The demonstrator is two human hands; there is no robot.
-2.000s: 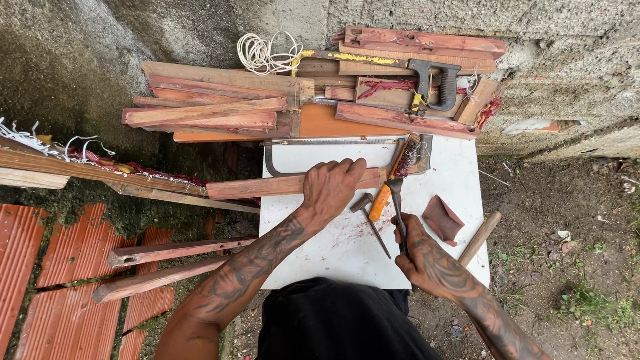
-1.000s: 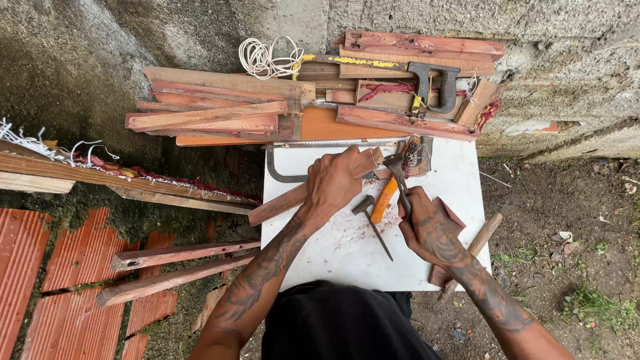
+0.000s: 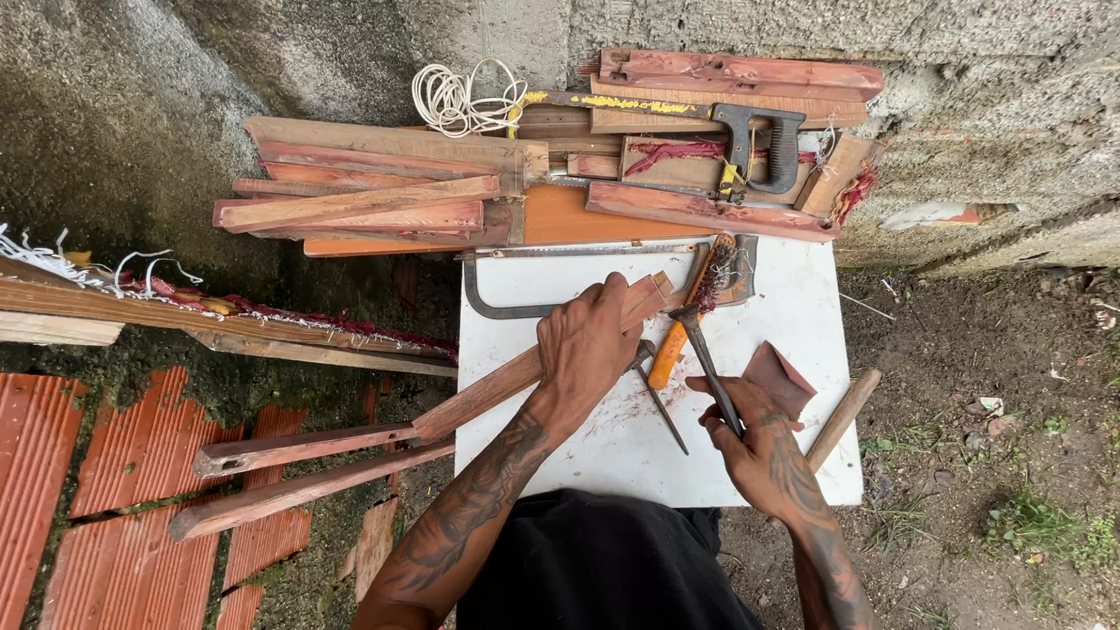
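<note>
My left hand [image 3: 588, 354] grips a reddish wooden bar [image 3: 490, 385] near its upper end, which tilts up to the right above the white board. In my right hand [image 3: 757, 437] is a dark metal tool [image 3: 709, 363], probably a hammer, its head close to the bar's end. Beneath and beside that head lie an orange-handled brush [image 3: 669, 354] with dark bristles and the metal-framed hacksaw [image 3: 525, 311]. Between my hands rests a thin dark metal tool [image 3: 665, 411] with a wider head. A folded sheet of sandpaper [image 3: 779, 382] lies just beyond my right hand.
Wood pieces [image 3: 350, 206] are stacked behind the white board [image 3: 560, 472], with a yellow-and-black saw [image 3: 774, 153] and coiled white cord [image 3: 464, 101] on them. A wooden handle [image 3: 844, 418] crosses the right edge. Two wooden bars [image 3: 297, 499] extend at left, over ribbed red bricks [image 3: 131, 551].
The bar in my left hand has gone from nearly level to tilted, its right end higher. My right hand and its tool have moved slightly. The sandpaper shifted, then moved back up.
</note>
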